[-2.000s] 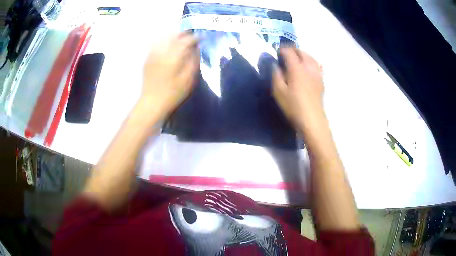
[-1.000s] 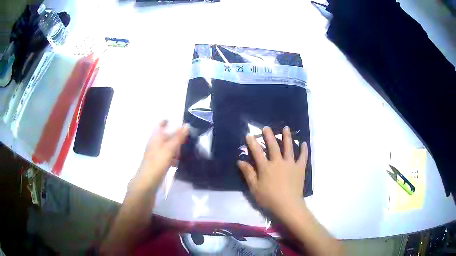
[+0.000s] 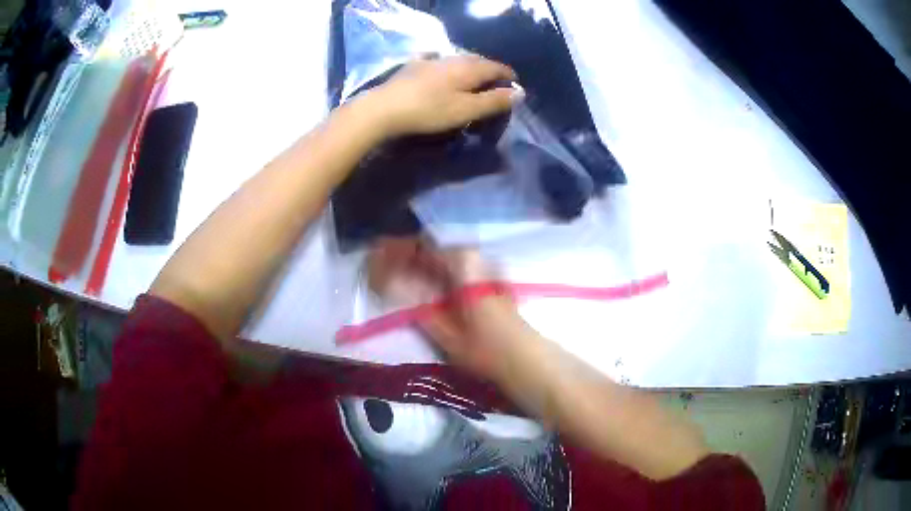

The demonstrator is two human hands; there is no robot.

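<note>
The black garment [image 3: 385, 185] lies flat on the table inside a clear packing bag [image 3: 589, 235]. The bag's red strip [image 3: 589, 290] crosses near the table's front edge. My left hand [image 3: 450, 92] lies across the upper part of the bag, with thumb and fingertips closed on a fold of its clear plastic. A pale, blurred flap of plastic stands up from the bag below these fingertips. My right hand [image 3: 440, 284] is blurred at the mouth of the bag, over the red strip; its grip cannot be made out.
A phone [image 3: 161, 174] lies at left beside empty red-edged bags [image 3: 95, 165]. A small cutter [image 3: 204, 18] and a clear bottle [image 3: 82, 25] are at the far left. At right, thread snips [image 3: 799, 264] lie on a yellow sticker sheet [image 3: 824, 299]. Black garments [image 3: 809, 110] lie beyond.
My left hand has moved up and right across the bag and closed on plastic. My right hand has moved down and left to the red strip. The lower bag has lifted into folds.
</note>
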